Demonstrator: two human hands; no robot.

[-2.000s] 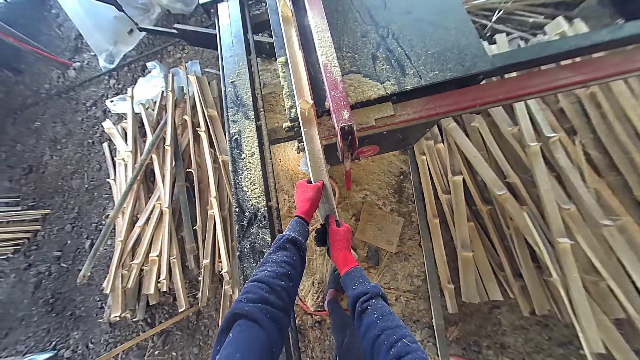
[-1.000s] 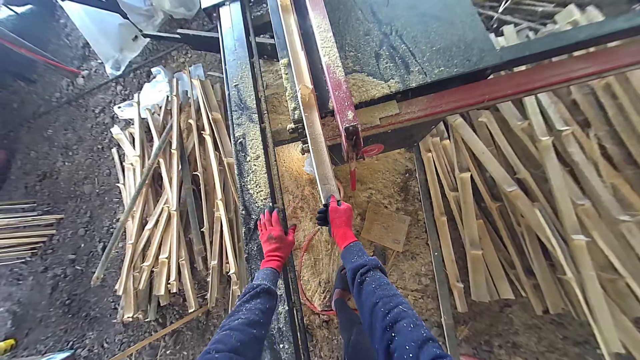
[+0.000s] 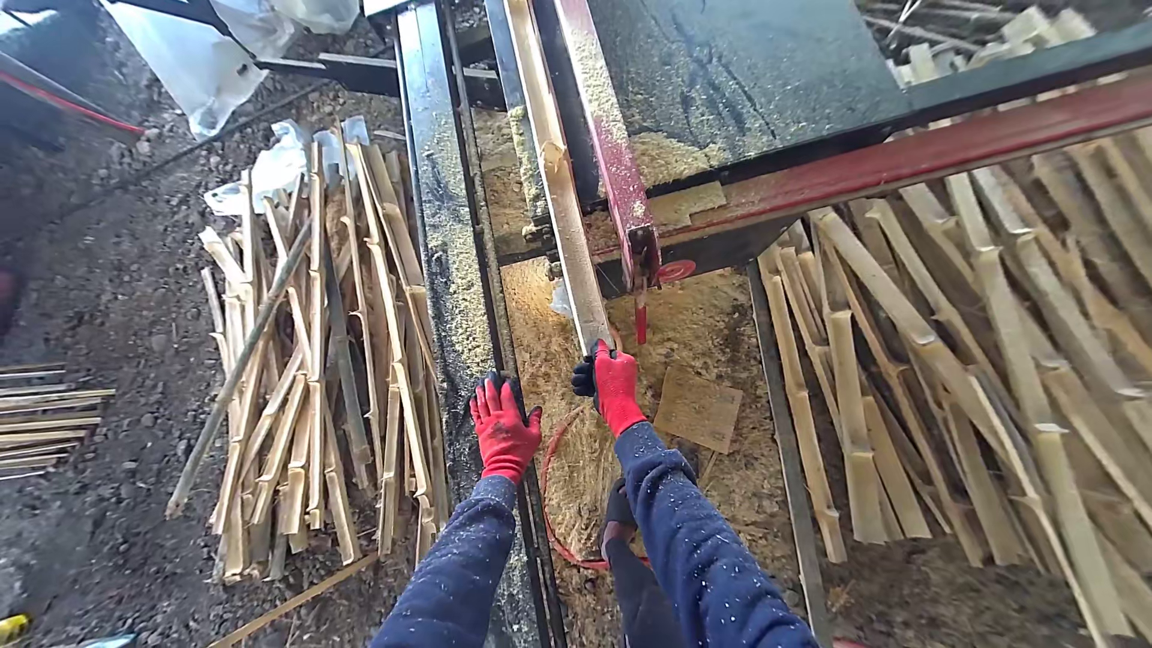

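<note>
A split bamboo strip (image 3: pixel 560 184) lies lengthwise between the dark rail and a red metal bar (image 3: pixel 612 135) of the machine. My right hand (image 3: pixel 610 382), in a red glove with black fingertips, grips the strip's near end. My left hand (image 3: pixel 504 427), gloved alike, rests with fingers spread on the sawdust-strewn black metal rail (image 3: pixel 450 225) and holds nothing. Sawdust also lies on the dark machine table (image 3: pixel 738 81). What the strip's far end touches is out of view.
A pile of split bamboo (image 3: pixel 315 360) lies on the ground at left, with a plastic bag (image 3: pixel 274 171) at its top. More bamboo strips (image 3: pixel 936 360) fill the right side. A red cable (image 3: pixel 551 486) and a flat square piece (image 3: pixel 697 409) lie on the sawdust-covered ground below.
Two seconds ago both hands were at the strip's near end. My left hand has let go and moved left onto the black rail; my right hand still holds the strip.
</note>
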